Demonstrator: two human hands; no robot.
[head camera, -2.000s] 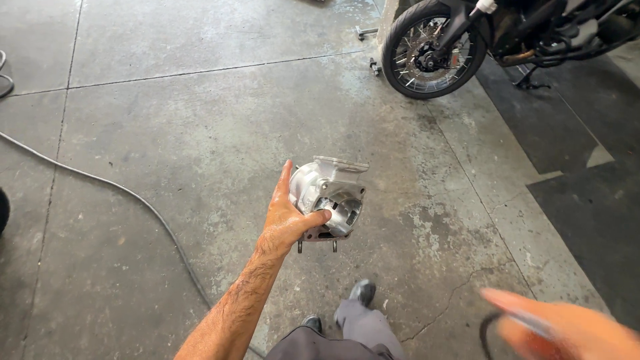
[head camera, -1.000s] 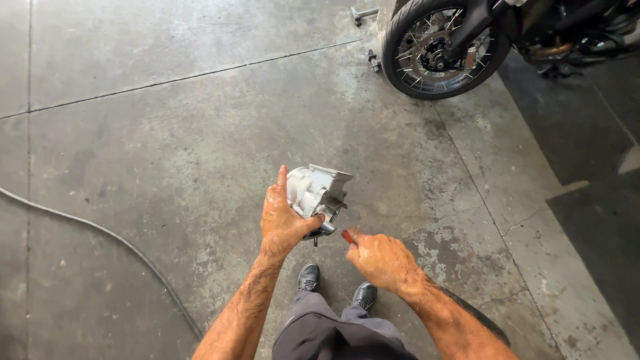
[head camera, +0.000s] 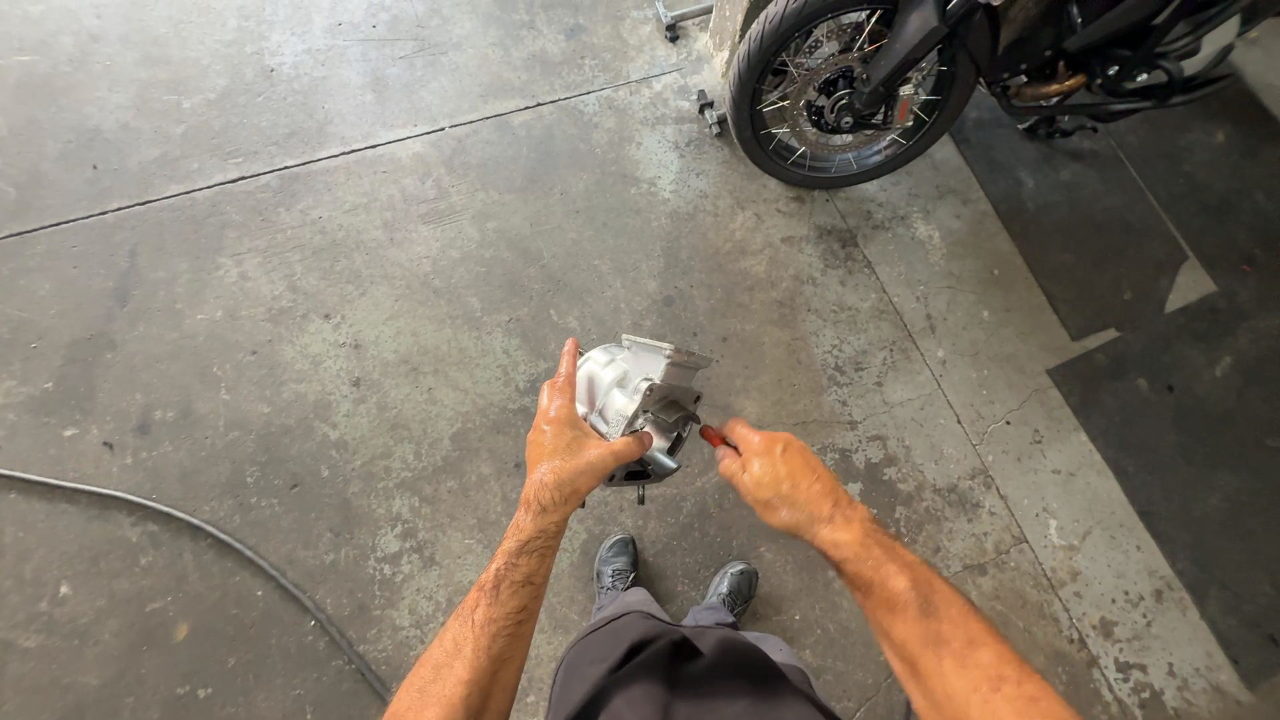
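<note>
A silver cast-metal engine part (head camera: 655, 370), with openings in its side and studs below, is held up in the middle of the head view. My left hand (head camera: 580, 440) grips it from the left, thumb across its front and index finger pointing up along its edge. Just right of the part, my right hand (head camera: 780, 475) is closed around a small tool (head camera: 712, 436) whose red end shows. That end is close to the part's right side; whether they touch I cannot tell. The rest of the tool is hidden in the fist.
A motorcycle's spoked front wheel (head camera: 850, 100) stands at the upper right, beside a stand foot with a caster (head camera: 710, 112). Dark mats (head camera: 1190, 440) lie on the concrete at the right. A grey hose (head camera: 200, 525) curves across the floor at the lower left. My shoes (head camera: 616, 562) are below the part.
My right hand has come in from the lower right to beside the metal part, and the red end of its tool now shows. My left hand keeps its hold on the part.
</note>
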